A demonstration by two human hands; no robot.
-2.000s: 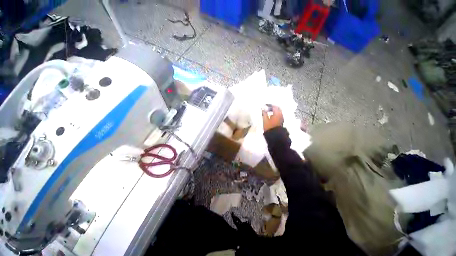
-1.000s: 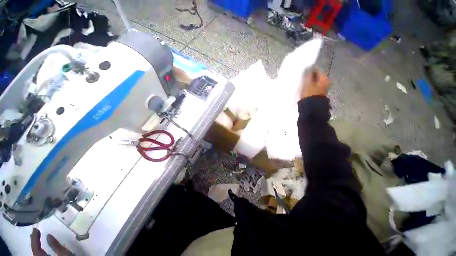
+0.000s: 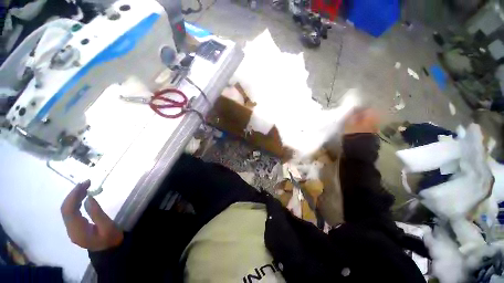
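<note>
My left hand (image 3: 91, 224) is over the front of the white table, below the needle area (image 3: 80, 152), with fingers apart and nothing visible in it. My right hand (image 3: 362, 120) is blurred, right of the box, with its fingers closed at the edge of a white sheet (image 3: 331, 119). That sheet runs left into an overexposed white heap (image 3: 276, 72); where one ends and the other begins cannot be told. The heap lies on an open brown cardboard box (image 3: 237, 117). Red-handled scissors (image 3: 168, 103) lie on the table beside the machine arm.
The sewing machine head (image 3: 105, 50) stands at the upper left. A control box (image 3: 211, 50) is at the table's far end. White pieces (image 3: 431, 155) and dark navy cloth (image 3: 425, 132) are heaped at the right. A blue bin (image 3: 373, 16) and scraps are on the floor.
My right hand has moved down and slightly right, drawing the white sheet toward me. My left hand has come further into view at the table's front. The view has shifted, so the machine sits higher.
</note>
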